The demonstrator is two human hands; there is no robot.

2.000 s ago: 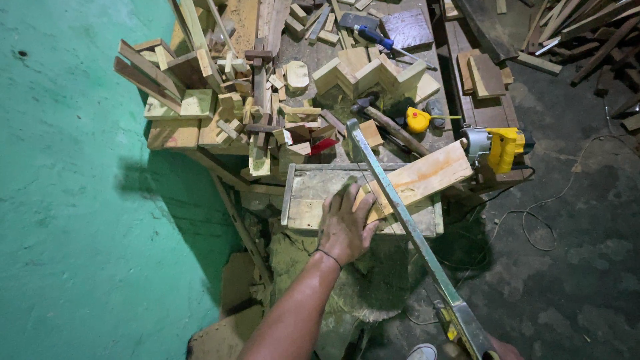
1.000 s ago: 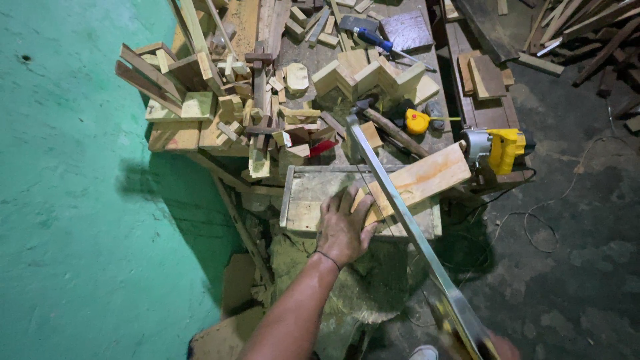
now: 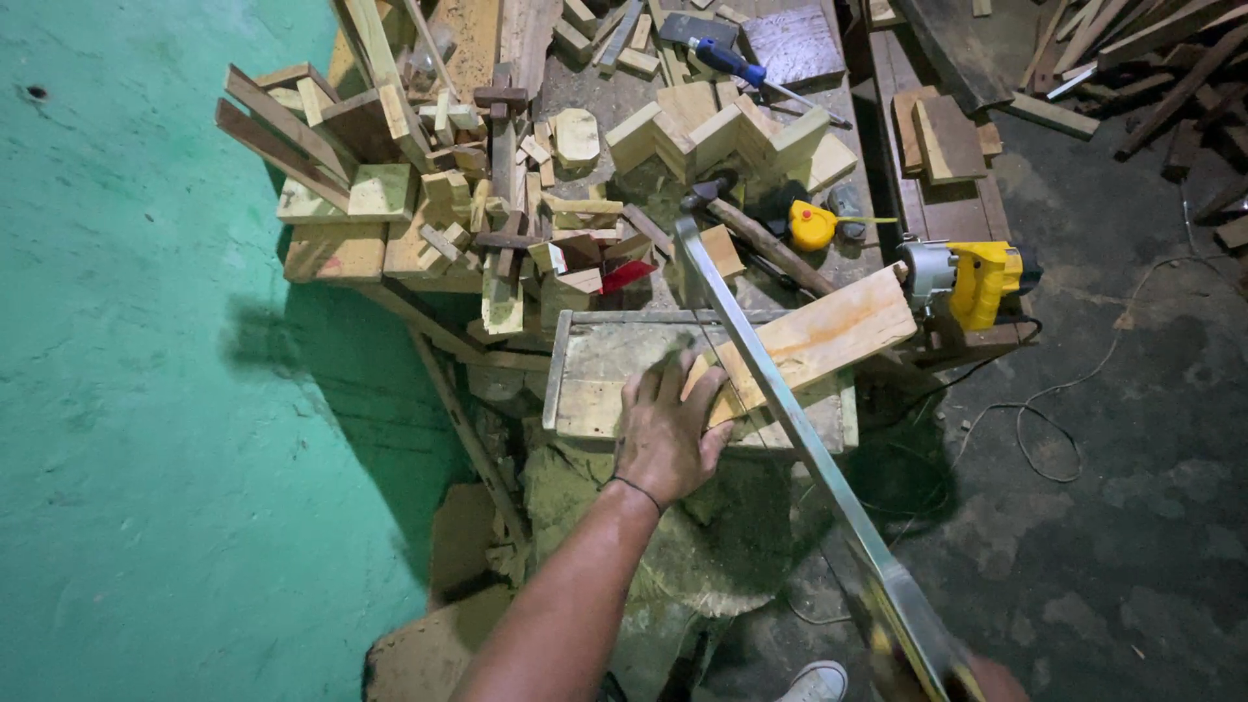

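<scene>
My left hand point(image 3: 671, 426) presses on the near left end of a wooden board point(image 3: 824, 336), its fingers curled over the board's end. The board lies slanted across a shallow wooden tray-like box point(image 3: 554, 385). At the bottom right, my right hand point(image 3: 990, 678), blurred and partly cut off by the frame edge, grips the handle end of a hacksaw point(image 3: 790, 405). Its metal frame runs diagonally over the board, and the thin blade crosses the board just right of my left hand.
A cluttered workbench point(image 3: 336, 255) holds wood offcuts, a hammer point(image 3: 707, 190), a yellow tape measure point(image 3: 812, 225) and a blue-handled screwdriver point(image 3: 726, 60). A yellow power tool point(image 3: 980, 283) rests right of the board. A green wall point(image 3: 127, 390) stands left; a cord point(image 3: 1058, 395) lies on the floor.
The hacksaw and my right hand have shifted back and forth along the blade's line. My left hand has stayed on the board's end.
</scene>
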